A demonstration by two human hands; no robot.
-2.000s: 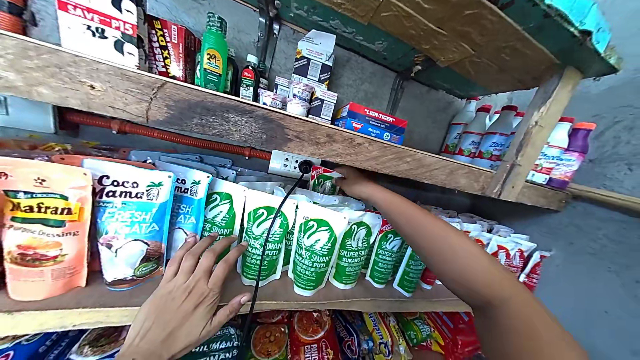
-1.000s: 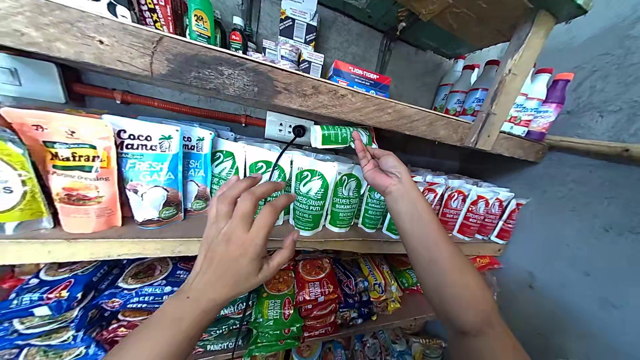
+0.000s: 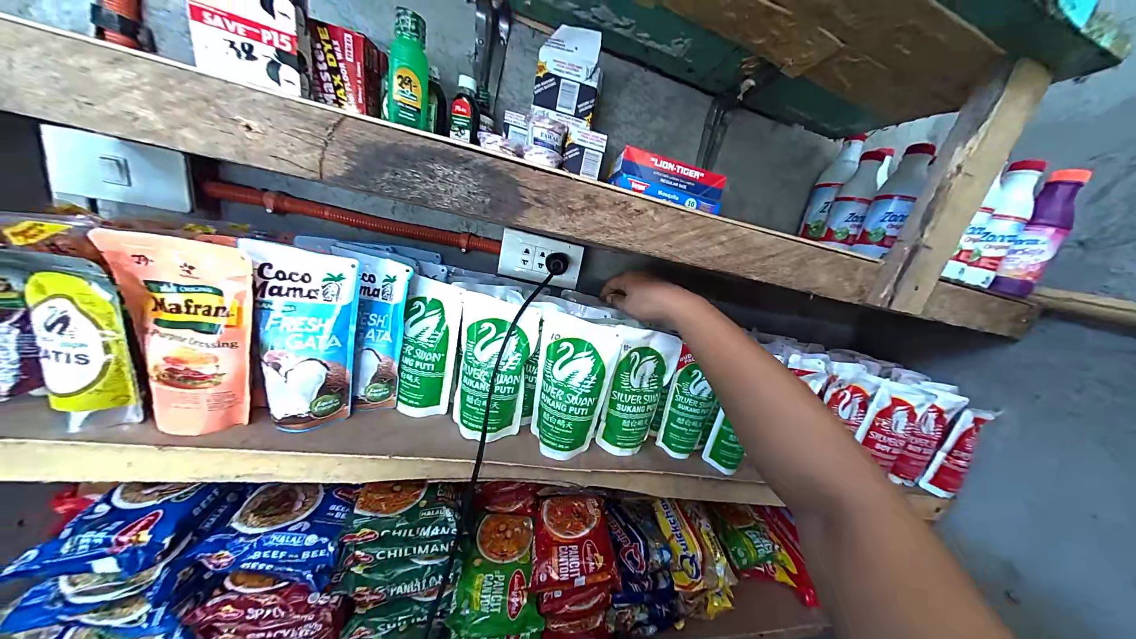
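Note:
Behind the front row of green-and-white Silver Swan vinegar pouches (image 3: 575, 390), my right hand (image 3: 643, 297) reaches over their tops, just right of the wall socket (image 3: 540, 259). Its fingers are bent down toward the pouches at the back, and whether they grip one cannot be told. My right forearm crosses in front of the pouches at the right end of the green row. Red-and-white Silver Swan pouches (image 3: 892, 422) stand to the right of the forearm. My left hand is out of view.
A black cord (image 3: 488, 390) hangs from the socket across the pouches. Coco Mama pouches (image 3: 297, 337) and a Mafran pouch (image 3: 191, 333) stand at left. The upper wooden shelf (image 3: 497, 191) runs close above my right hand. Noodle packs (image 3: 572, 550) lie below.
My left hand, in front of the pouches earlier, has left the view. My right hand, which was at a green-and-white pouch lying on its side above the row, now reaches behind the front row.

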